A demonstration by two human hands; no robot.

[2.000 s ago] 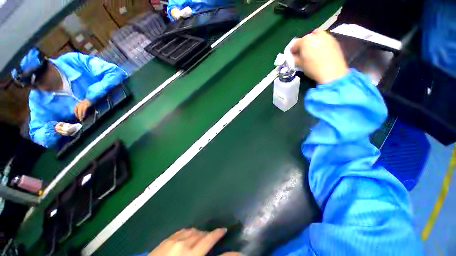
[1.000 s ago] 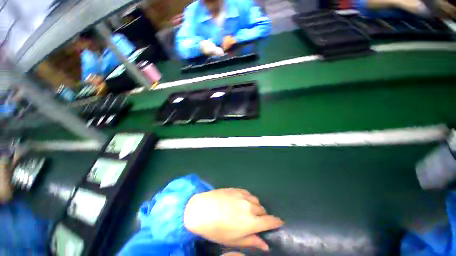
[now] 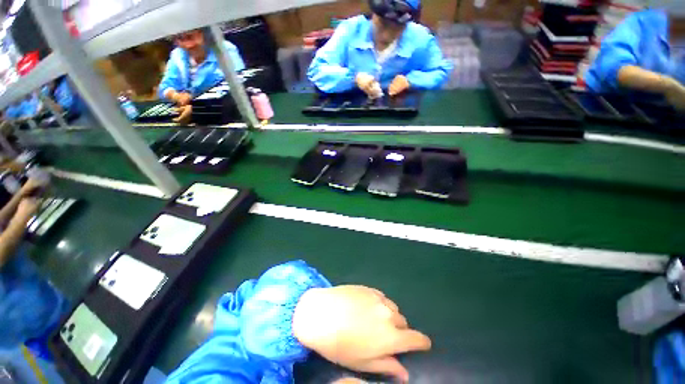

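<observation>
My left hand (image 3: 360, 330) is low in the middle, back up over the dark-green worktop, index finger and thumb apart, with nothing visible in it. A small skin-coloured patch below it is cut off. My right hand is out of the picture; only a bit of blue sleeve shows at the lower right edge. A translucent white bottle (image 3: 647, 306) with a dark metallic top stands beside that sleeve. At left, a black phone tray (image 3: 161, 300) holds several pale mint-green phones, backs up; the nearest phone (image 3: 89, 339) has dark lenses and a small label.
A black tray (image 3: 460, 187) with dark phones lies on the green belt beyond a white strip (image 3: 451, 238). Another filled tray lies farther left. Stacked trays (image 3: 533, 105) stand across the line. Workers in blue smocks sit opposite, another person's arms are at left, and a grey post rises at upper left.
The view has swung left and steadied. The bottle has shifted to the right edge of view. My right hand, earlier holding a white wipe at the bottle top, has left the picture.
</observation>
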